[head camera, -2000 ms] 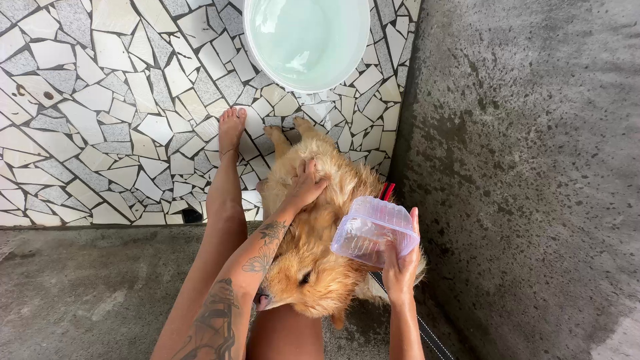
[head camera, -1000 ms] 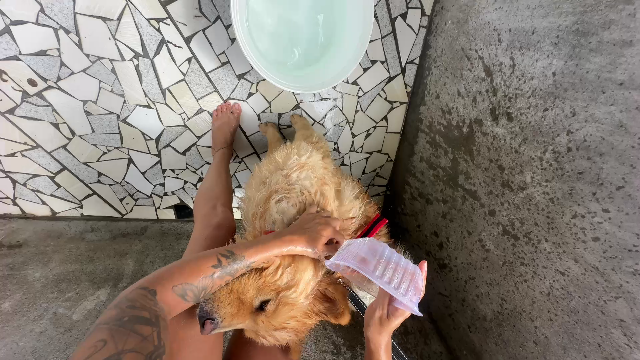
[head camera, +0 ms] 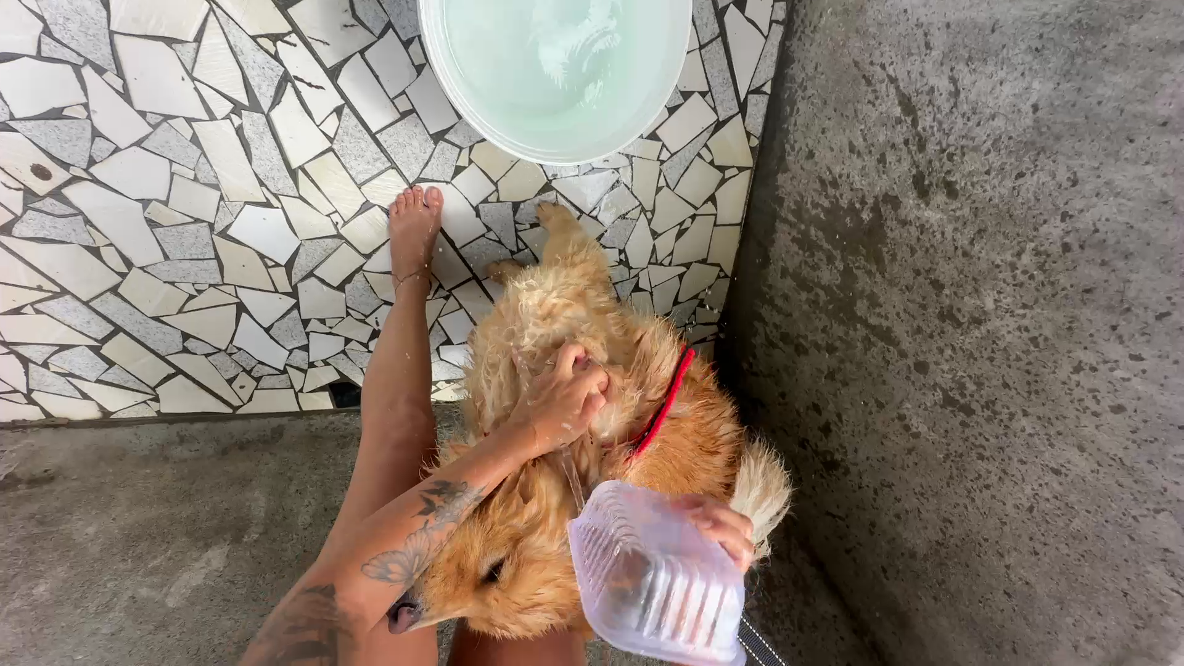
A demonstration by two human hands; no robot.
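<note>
A wet golden-furred dog (head camera: 555, 324) lies across the person's legs, its head toward the lower left and its paws toward the tub. My left hand (head camera: 566, 398) rests on its chest with curled fingers pressed into the wet fur. In my right hand (head camera: 721, 527) is a clear ribbed plastic container (head camera: 657, 573), tipped so that a thin stream of water falls from its left edge onto the fur. A red strap (head camera: 664, 402) runs around the dog's body.
Above the dog stands a round white tub (head camera: 555, 153) of water on the broken-tile floor (head camera: 203, 277). A rough concrete wall (head camera: 962, 324) rises at the right. A dark leash (head camera: 758, 643) trails at the bottom. My bare foot (head camera: 413, 227) is left of the dog's paws.
My left hand has moved from near the dog's neck and the container onto the chest fur. The container is now tipped, with water running from it.
</note>
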